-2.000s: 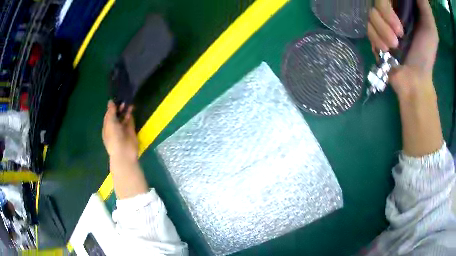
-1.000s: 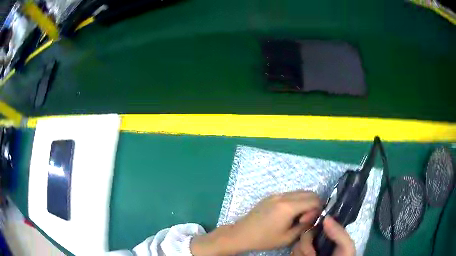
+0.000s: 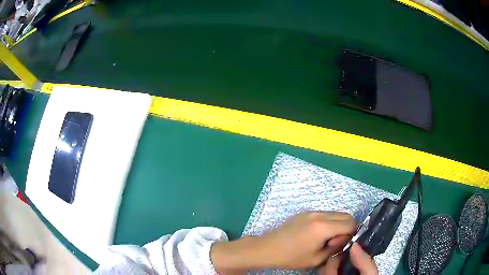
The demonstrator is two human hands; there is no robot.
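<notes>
My right hand [image 3: 358, 262] is shut around the black electric screwdriver [image 3: 378, 228] at the lower right, over the silvery bubble wrap sheet [image 3: 300, 188]. The driver's cable end points up and to the right. My left hand [image 3: 305, 239] reaches in from the left with curled fingers at the driver's side; its fingertips are hidden, so what they hold cannot be told. The driver's tip and any screw are not visible. The right hand is partly cut off by the bottom edge.
A phone unit [image 3: 402, 94] lies on the dark green belt beyond the yellow tape [image 3: 279, 130]. Another dark unit [image 3: 73, 47] is at the far left. A glossy reference phone [image 3: 69, 156] lies on the white foam board [image 3: 110, 161]. Two screw plates [image 3: 432, 244] are at the right.
My left hand has let go of the phone unit, which now lies on the belt, and has come to the driver. My right hand has brought the driver from the screw plates over the bubble wrap.
</notes>
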